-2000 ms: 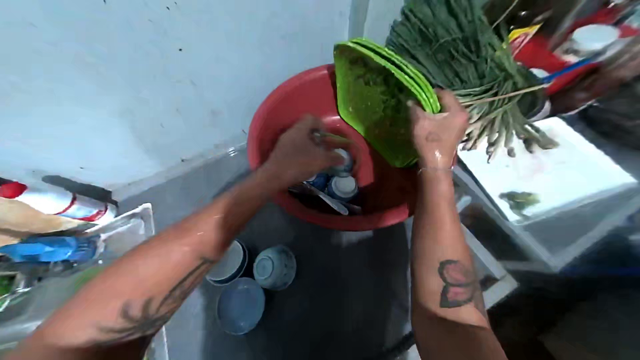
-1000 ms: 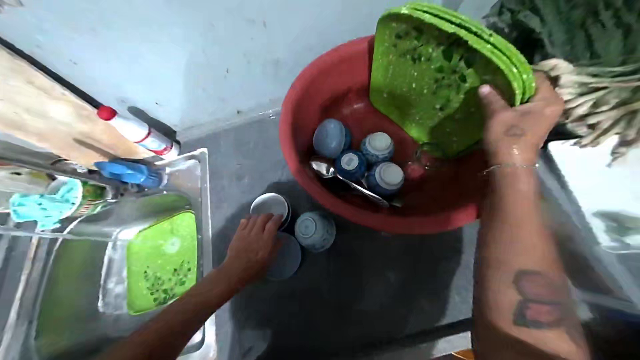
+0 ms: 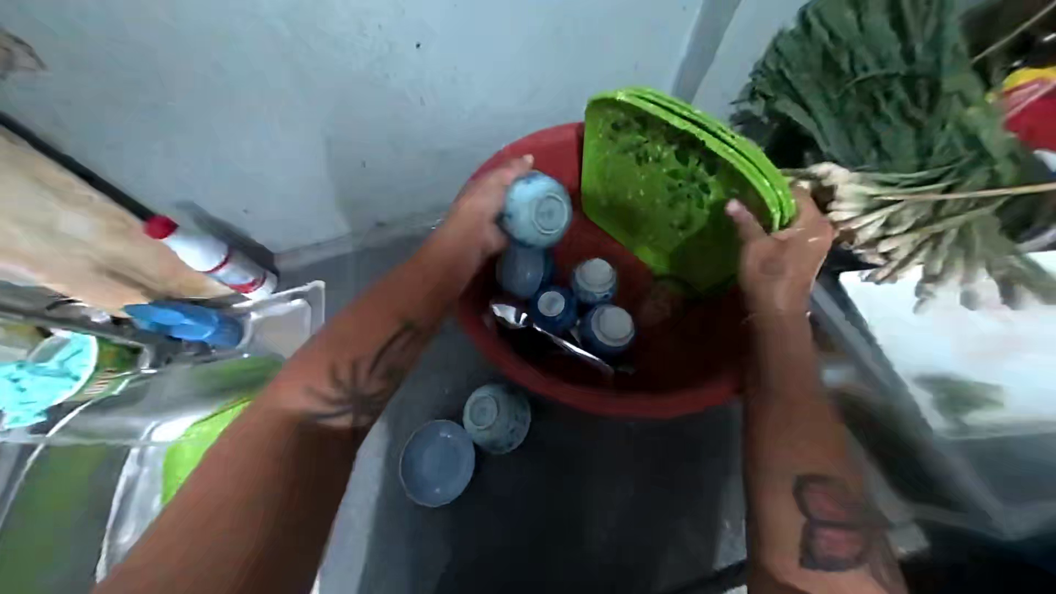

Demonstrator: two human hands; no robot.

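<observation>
My left hand (image 3: 487, 206) grips an upside-down patterned ceramic bowl (image 3: 536, 209) over the left side of a red plastic basin (image 3: 627, 403). My right hand (image 3: 784, 247) holds a stack of green speckled plastic trays (image 3: 660, 181) tilted on edge at the basin's right side. Below the held bowl, inside the basin, lie a blue-grey bowl (image 3: 523, 271), several small cups, one of them a blue cup (image 3: 553, 308), and metal spoons (image 3: 569, 346). On the dark counter in front of the basin are another patterned bowl (image 3: 497, 418), upside down, and a small blue-grey dish (image 3: 437, 463).
At left is a metal sink (image 3: 309, 305) with a green tray (image 3: 194, 445) partly behind my forearm. A white bottle with a red cap (image 3: 214, 256) and a blue object (image 3: 186, 322) stand by it. Green leafy stalks (image 3: 891, 99) and a white board (image 3: 973, 355) lie at right.
My left hand has moved from the bowls on the counter to above the basin, now with a bowl in it. My right hand still holds the green trays.
</observation>
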